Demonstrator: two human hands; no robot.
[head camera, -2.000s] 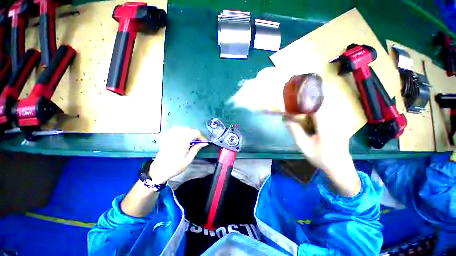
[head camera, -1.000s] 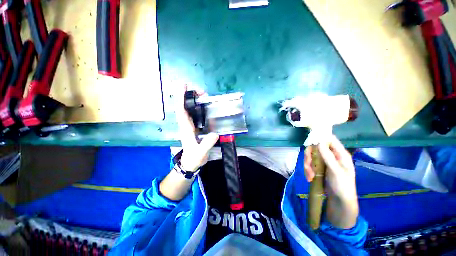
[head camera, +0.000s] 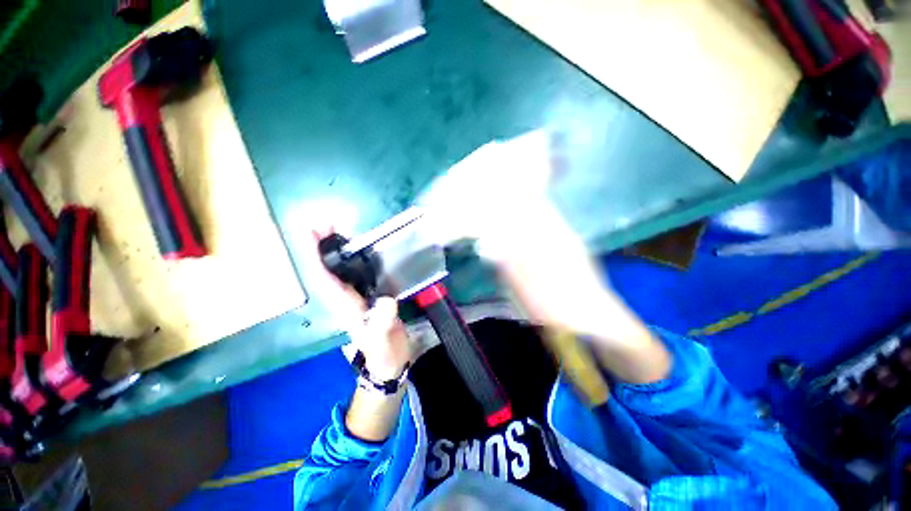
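My left hand (head camera: 375, 324) holds the dark head (head camera: 350, 267) of a tool near the bench edge. The tool's black-and-red handle (head camera: 464, 354) points down toward my lap. A silver bent metal cover (head camera: 415, 269) sits around the tool head. My right hand (head camera: 544, 269), blurred and overexposed, is closed on the mallet; its yellowish handle (head camera: 577, 367) shows below the hand. The pale mallet head (head camera: 494, 180) is a white blur at the cover's upper right. Whether it touches the cover cannot be told.
Red-and-black tools (head camera: 160, 165) lie on cardboard (head camera: 225, 289) at the left. Silver covers (head camera: 378, 25) lie on the green bench (head camera: 330, 120) at the top. Another cardboard sheet (head camera: 689, 90) and a tool (head camera: 834, 60) are at the upper right. Dark racks (head camera: 869, 374) stand lower right.
The mallet has moved left from beside the tool to its head, its shape now blurred. The left hand keeps its hold on the tool. The whole view has tilted.
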